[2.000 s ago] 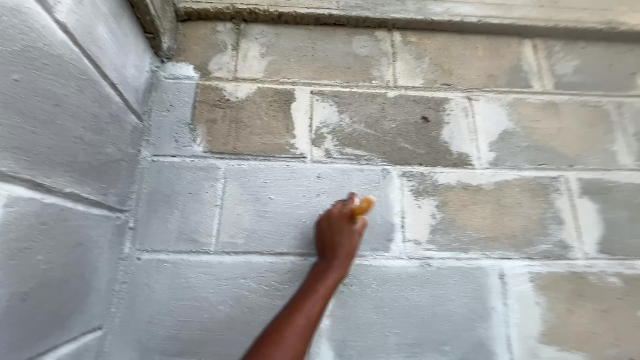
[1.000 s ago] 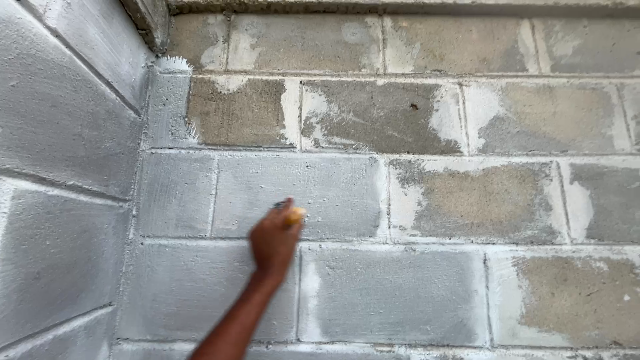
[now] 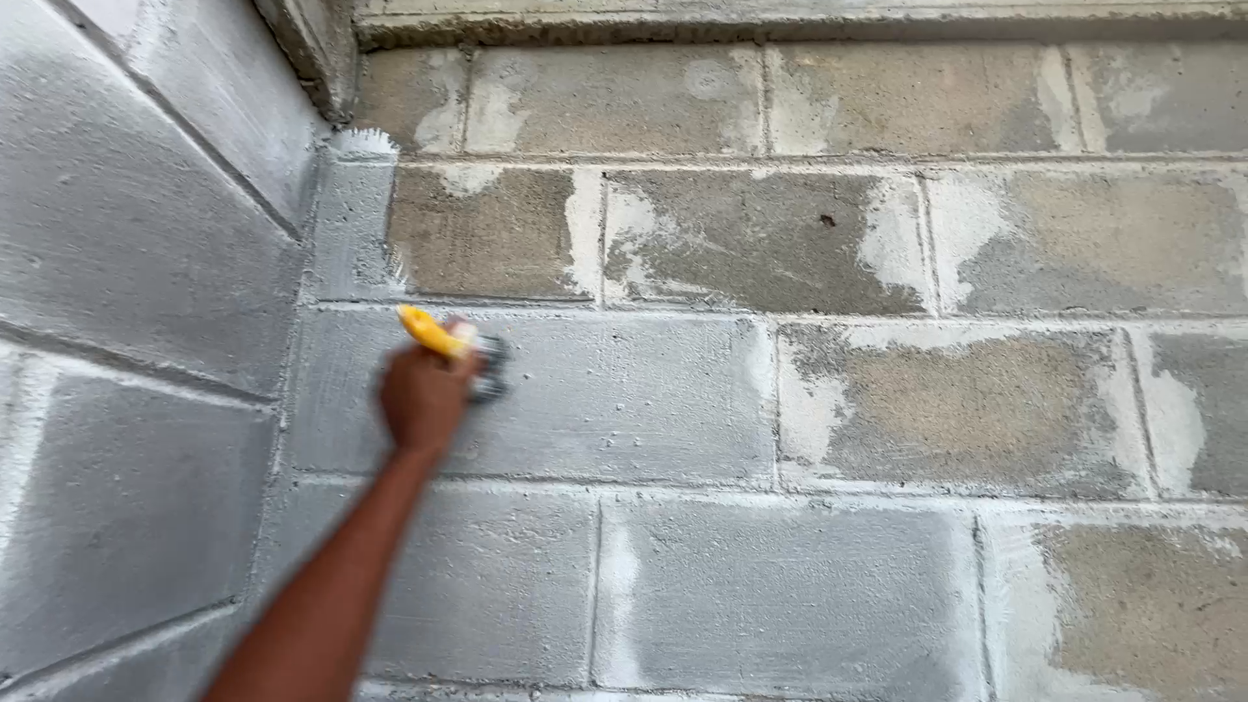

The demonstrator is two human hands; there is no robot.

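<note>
A paintbrush with a yellow handle [image 3: 429, 331] is gripped in my right hand [image 3: 424, 395], seen from behind and somewhat blurred. Its dark bristles [image 3: 490, 369] point right, against or close to a block coated in wet-looking grey-white paint [image 3: 634, 400]. The handle tilts up to the left. Around the hand, the concrete block wall [image 3: 741, 575] has the same pale coat. Higher up and to the right, bare brown-grey blocks [image 3: 487, 229] show with white patches along their joints. My left hand is out of view.
At the left, a coated side wall [image 3: 146, 224] meets this wall in a corner. A concrete ledge [image 3: 780, 29] runs along the top, and a short beam [image 3: 312, 49] juts out at the upper left corner.
My right hand has moved left along the coated block row, toward the corner, with the brush still in it. The vertical joint seen in that block earlier is now covered with paint.
</note>
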